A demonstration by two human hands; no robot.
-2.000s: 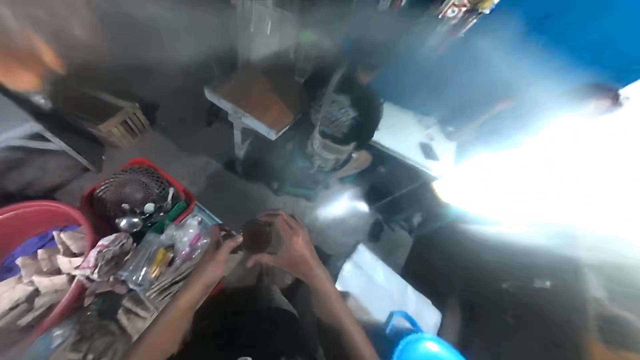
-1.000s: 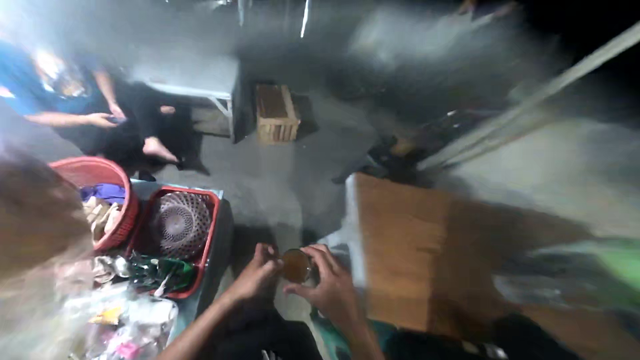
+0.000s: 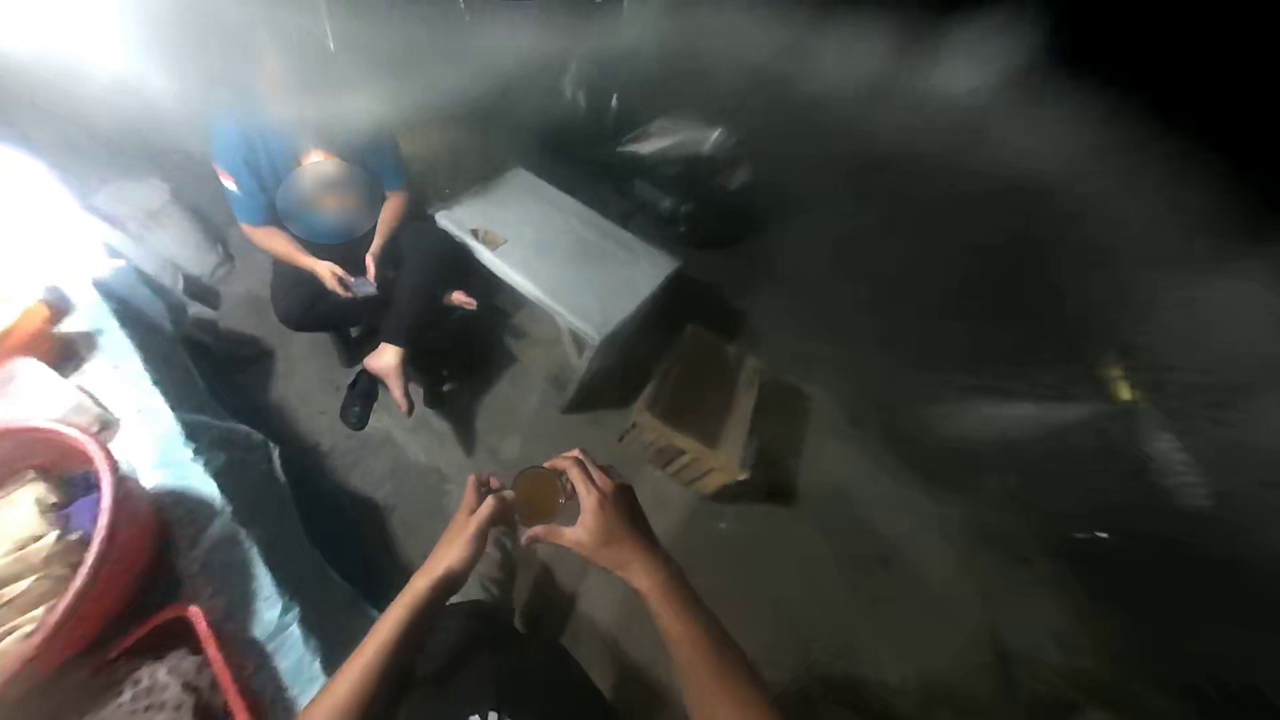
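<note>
A clear glass cup with brown liquid point(image 3: 538, 496) is held upright between my two hands, low in the middle of the view. My left hand point(image 3: 474, 520) grips it at the left side, where a handle seems to be, though the fingers hide it. Around the right side of the rim curve the fingers and thumb of my right hand point(image 3: 595, 510). Dark clothing on my lap lies below the cup.
A person in a blue shirt point(image 3: 250, 180) sits ahead on the left, holding a phone point(image 3: 361, 286). Beyond the cup are a white low table point(image 3: 570, 250) and a cardboard box point(image 3: 700, 400). At left, a red tub point(image 3: 110, 500) and a red basket point(image 3: 215, 650) stand on a pale blue-covered surface point(image 3: 230, 540).
The view has swung strongly across the place. Both hands keep holding the cup in front of me throughout. The wooden-topped table seen at the right one second ago is out of view.
</note>
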